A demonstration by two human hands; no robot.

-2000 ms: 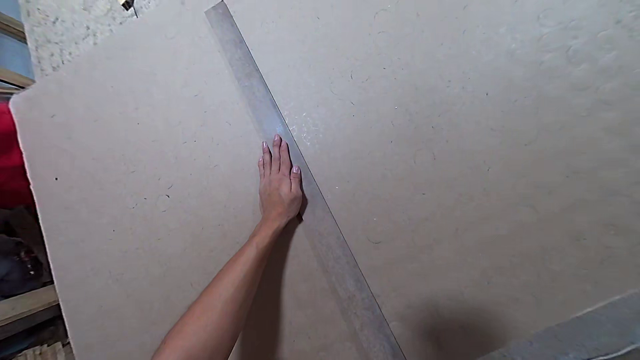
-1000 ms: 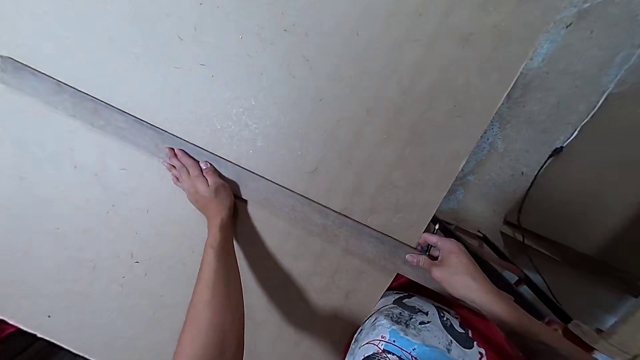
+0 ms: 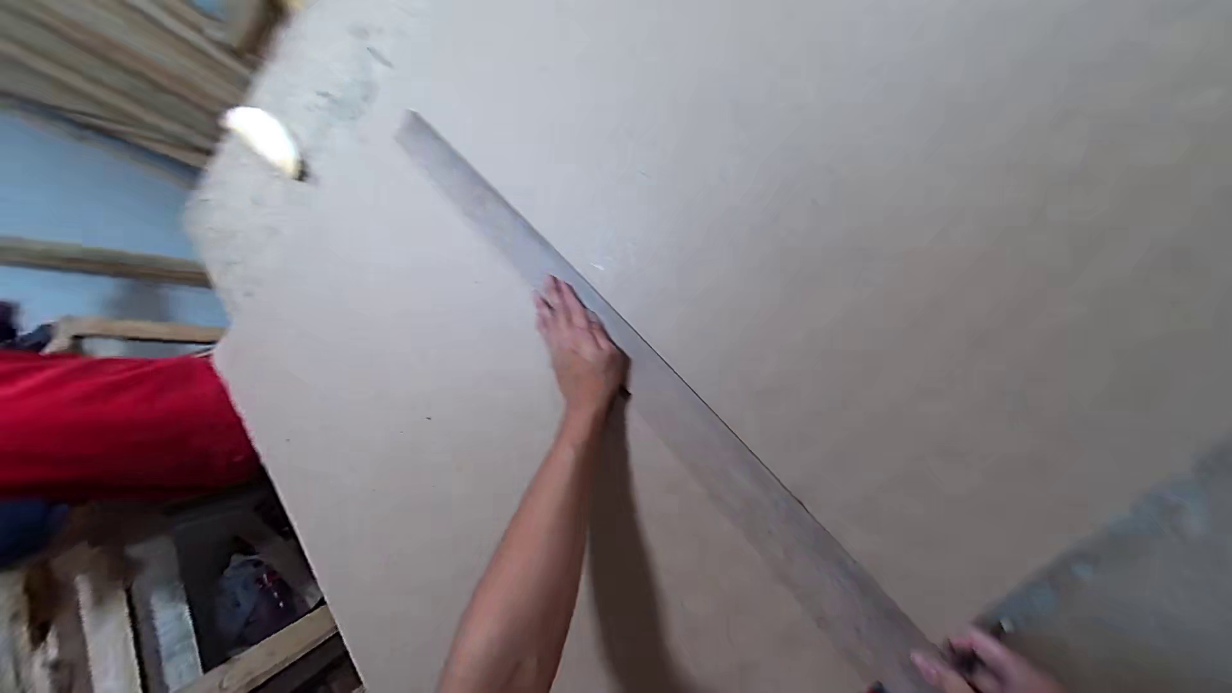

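Observation:
A long grey straightedge (image 3: pixel 712 433) lies diagonally across a large pale sheet (image 3: pixel 962 289), from the upper left to the lower right. My left hand (image 3: pixel 582 351) rests flat on the straightedge near its middle, fingers slightly apart, with a small dark thing showing by the heel of the hand. At the lower right my right hand (image 3: pixel 987 664) is at the near end of the straightedge, fingers bent around a small dark object that is too blurred to name. The frame's bottom edge cuts this hand off.
Left of the sheet are a red cloth (image 3: pixel 115 423), wooden slats (image 3: pixel 106 616) and a timber rail (image 3: pixel 265 654). A bright lamp-like spot (image 3: pixel 265 140) shows at the upper left, near stacked boards (image 3: pixel 115 67). A grey surface (image 3: pixel 1136 597) borders the sheet at the lower right.
The view has swung back toward the far left end of the straightedge. My right hand, out of view two seconds ago, shows at the near end in both later frames. My left hand stays on the straightedge.

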